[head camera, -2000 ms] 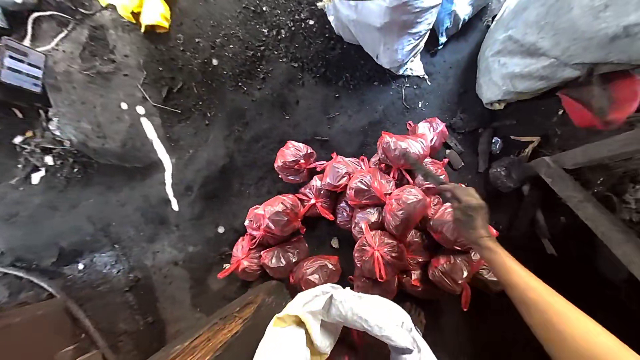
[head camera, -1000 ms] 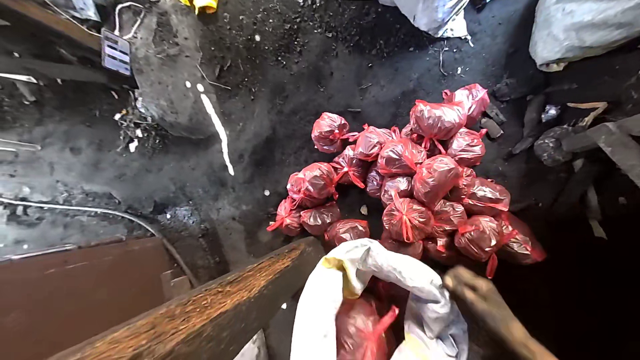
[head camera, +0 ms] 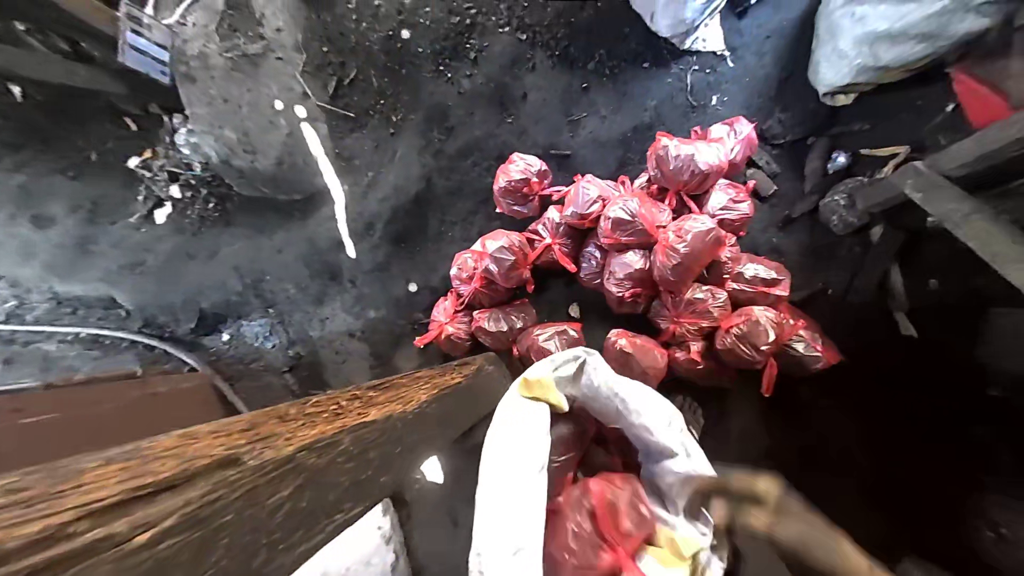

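My right hand [head camera: 748, 496], blurred, is at the right side of the rolled rim of a white woven sack [head camera: 512, 480]; whether its fingers grip the rim I cannot tell. Inside the sack lie tied red plastic bags [head camera: 600, 520] with dark contents. Beyond the rim, a heap of similar knotted red bags [head camera: 688, 248] rests on the dark ground. My left hand does not show.
A rough wooden beam [head camera: 240, 464] runs from the lower left up to the sack. Timber pieces [head camera: 960, 208] stand at the right. Pale sacks [head camera: 888, 48] lie at the top right, and a hose [head camera: 160, 344] curves at the left.
My right hand was over the heap of red bags two seconds ago and is now beside the sack's rim. The view has shifted, showing more of the sack and the beam.
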